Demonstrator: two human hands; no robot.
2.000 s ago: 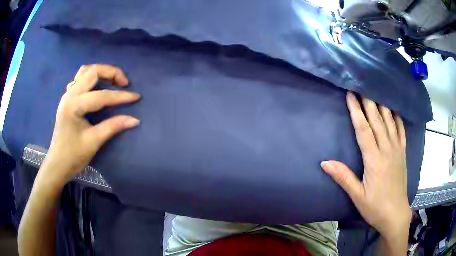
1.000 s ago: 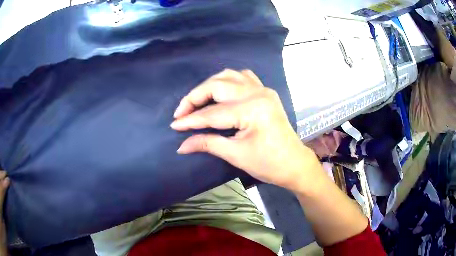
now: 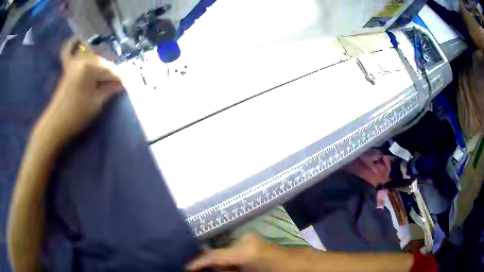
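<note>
The dark navy fabric [image 3: 117,186] lies at the left and hangs over the front table edge. My left hand [image 3: 87,87] is at the upper left, fingers pinched on the fabric's upper part beside the presser foot. My right hand [image 3: 233,256] is at the bottom, blurred and partly cut off by the picture's edge, with its fingertips closed on the fabric's lower corner. The presser foot area [image 3: 124,50] and a blue knob [image 3: 169,51] show just right of my left hand.
The white machine bed [image 3: 239,127] has a ruler strip [image 3: 318,164] along its front. A pale packet with a metal clip-like item [image 3: 366,71] and a tool tray [image 3: 424,50] are at its right end. Cut pieces [image 3: 371,170] lie below the edge. Another person's arm [image 3: 472,32] shows at the far right.
The fabric has shifted left, uncovering the machine bed. My left hand has come up beside the presser foot. My right hand has moved down from above the fabric to its lower corner.
</note>
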